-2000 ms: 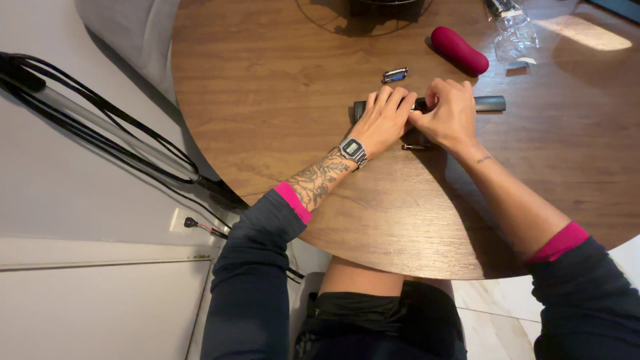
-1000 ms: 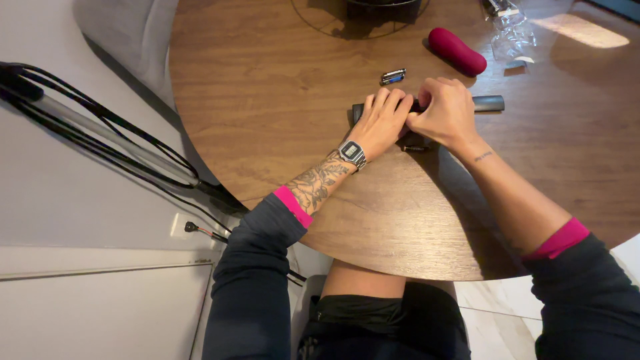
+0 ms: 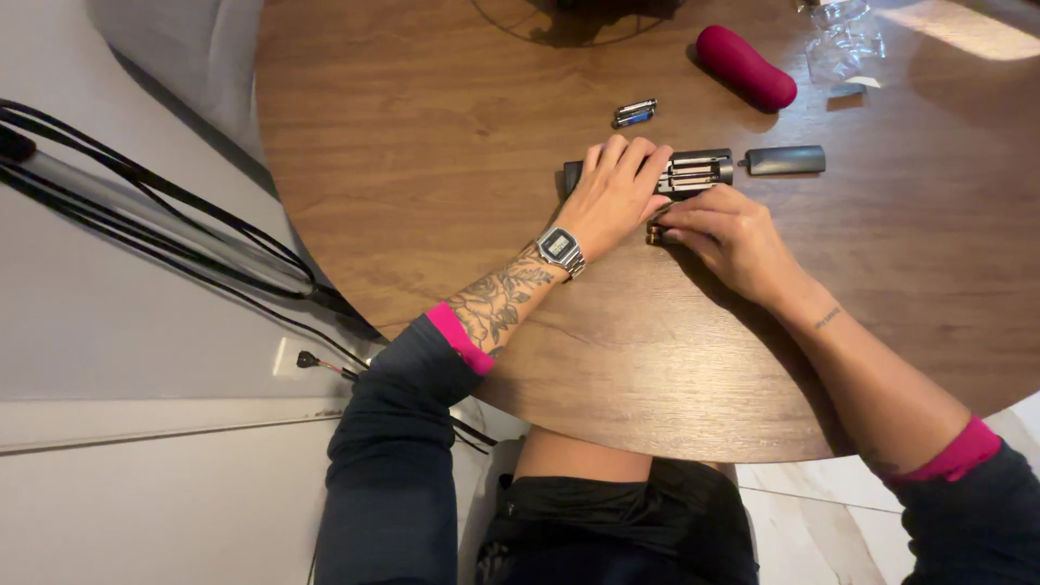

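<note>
A dark remote-like device [image 3: 705,172] lies on the wooden table, its battery compartment uncovered with slim silvery batteries or contacts inside. My left hand [image 3: 615,191] rests over its left part and holds it down. Just below the device, the fingertips of my right hand [image 3: 723,231] are on small batteries with coppery ends [image 3: 654,235], partly hidden by the fingers. The grey battery cover [image 3: 786,160] lies apart, right of the device. Above the device, a couple of small batteries [image 3: 634,114] lie side by side on the table.
A dark red rounded case [image 3: 746,68] lies toward the back, with crumpled clear plastic packaging [image 3: 843,41] to its right. A dark wire-rimmed object [image 3: 581,16] stands at the top edge. Black cables [image 3: 154,219] hang at the left, outside the round table's edge [image 3: 357,305].
My right hand has moved off the device to the table just below it, leaving the compartment in sight. My left hand has stayed on the device.
</note>
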